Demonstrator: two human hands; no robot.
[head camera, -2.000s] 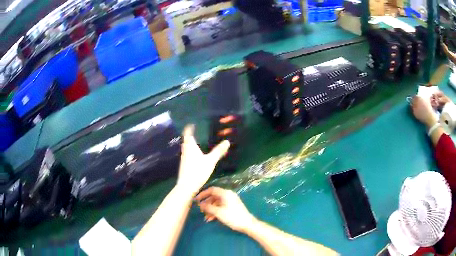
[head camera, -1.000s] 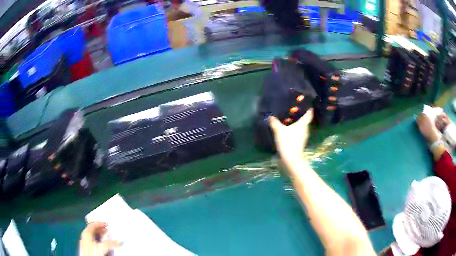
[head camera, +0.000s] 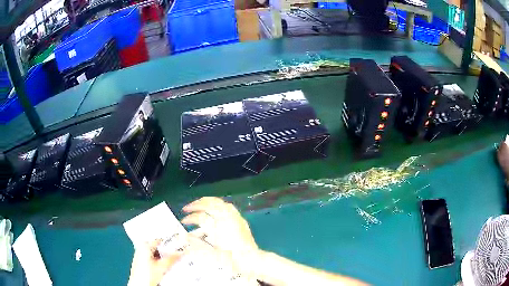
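Note:
My left hand (head camera: 147, 265) is at the lower left and holds the white label sheet (head camera: 195, 269), which shows faint dark print. A plain white part (head camera: 153, 224) sticks out beyond it. My right hand (head camera: 224, 230) is bent over the sheet, fingertips near its upper edge; whether they grip a label cannot be told. In front, two black retail boxes (head camera: 219, 137) lie side by side on the conveyor belt. One black box (head camera: 369, 109) stands upright at right, another (head camera: 137, 146) upright at left.
More black boxes stand or lie at both ends of the belt. Wrinkled clear tape (head camera: 379, 180) runs along the belt edge. A smartphone (head camera: 438, 233) lies at right, beside a white fan (head camera: 492, 254). White backing paper (head camera: 32, 256) lies at lower left. Blue crates (head camera: 202, 25) stand behind.
My right hand has let go of the upright box at right and come back to the sheet. My left hand and the sheet are nearer the middle. The view has shifted.

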